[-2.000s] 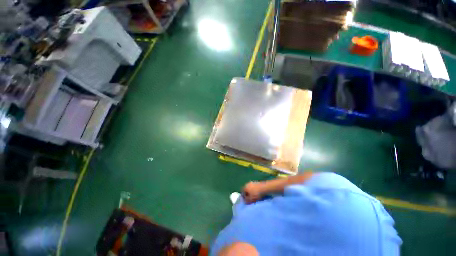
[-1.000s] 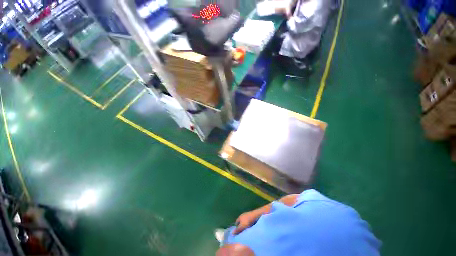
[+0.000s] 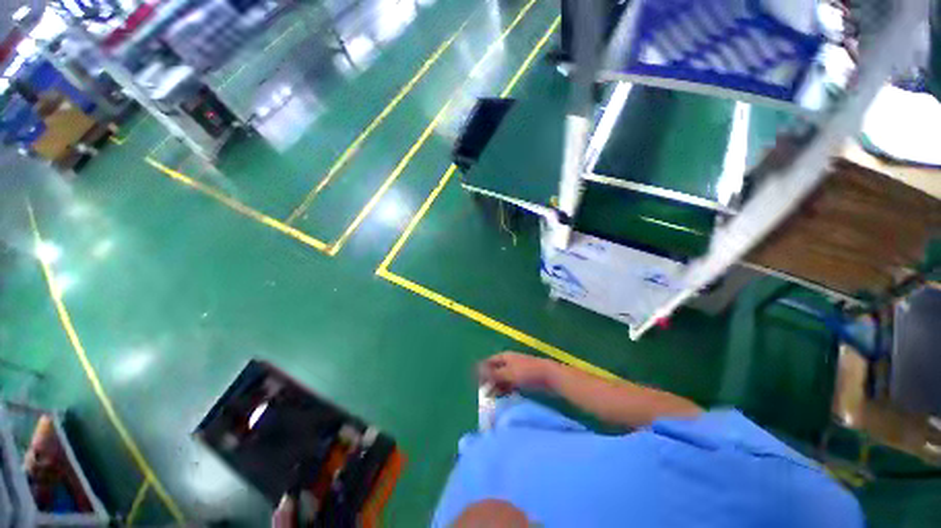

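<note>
My right hand (image 3: 506,373) is in front of my blue sleeve and shirt at the lower middle, fingers curled around a small white thing (image 3: 486,407), too blurred to name. A rounded skin-coloured patch shows at the bottom edge; I cannot tell which body part it is. My left hand cannot be made out. A black box-like object with orange parts (image 3: 310,443) is at the lower left, apart from my right hand.
A metal-framed bench (image 3: 660,196) with blue racking is at upper right. A brown carton stack (image 3: 856,222) and a grey-topped scale (image 3: 918,345) are at the right. Yellow lines (image 3: 495,328) cross the green floor. A grey-edged cart (image 3: 62,474) is at lower left.
The view has swung, so the scale and cartons now lie at the right edge. The black and orange object shows again at lower left. My right hand still holds the white thing.
</note>
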